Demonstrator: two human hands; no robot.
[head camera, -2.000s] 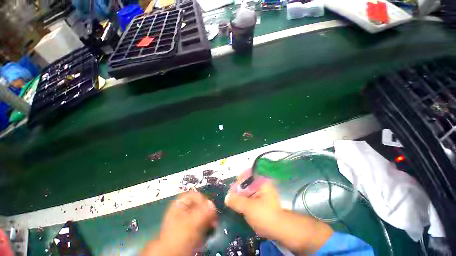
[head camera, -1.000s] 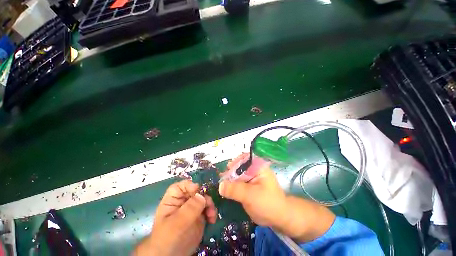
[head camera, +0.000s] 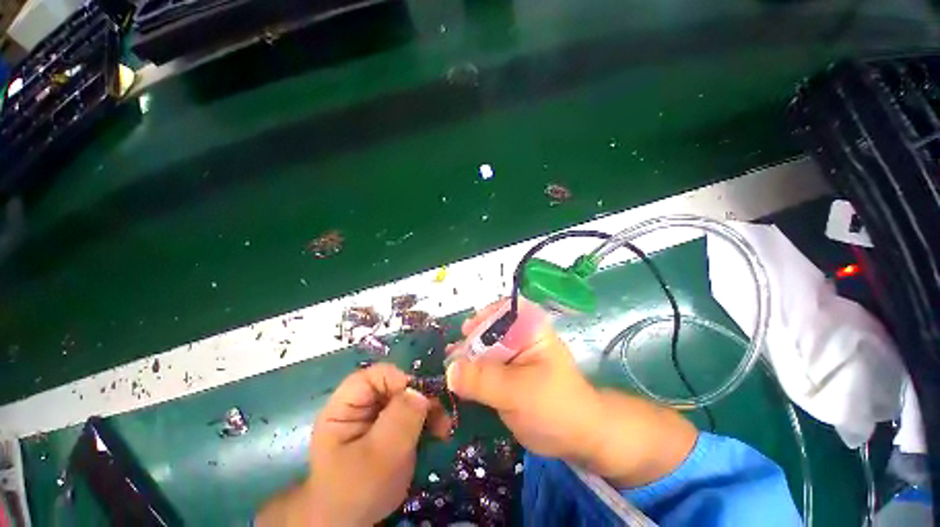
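My right hand (head camera: 526, 396) is closed around the dispensing syringe (head camera: 507, 331), whose barrel holds pink-red fluid. Its bright green adapter head (head camera: 558, 284) points up and away from me. My left hand (head camera: 366, 437) pinches a small dark electronic part (head camera: 427, 385) between thumb and fingertips, just left of my right hand. The syringe tip is hidden by my right fingers, so contact with the part cannot be told. A pile of similar dark, glinting parts (head camera: 476, 476) lies below, between my wrists. A black cord (head camera: 675, 319) runs from the barrel.
A clear air hose (head camera: 765, 299) coils right of the syringe. A crumpled white cloth (head camera: 809, 335) and black trays (head camera: 876, 175) are at right. Loose parts (head camera: 361, 318) lie on the white rail (head camera: 247, 355). A dark case (head camera: 122, 479) is at lower left. More trays stand across the green belt (head camera: 412, 134).
The view has tilted down and the far trays have mostly left the top. Both hands stay close together. The left hand still holds a small part and the right hand still holds the syringe.
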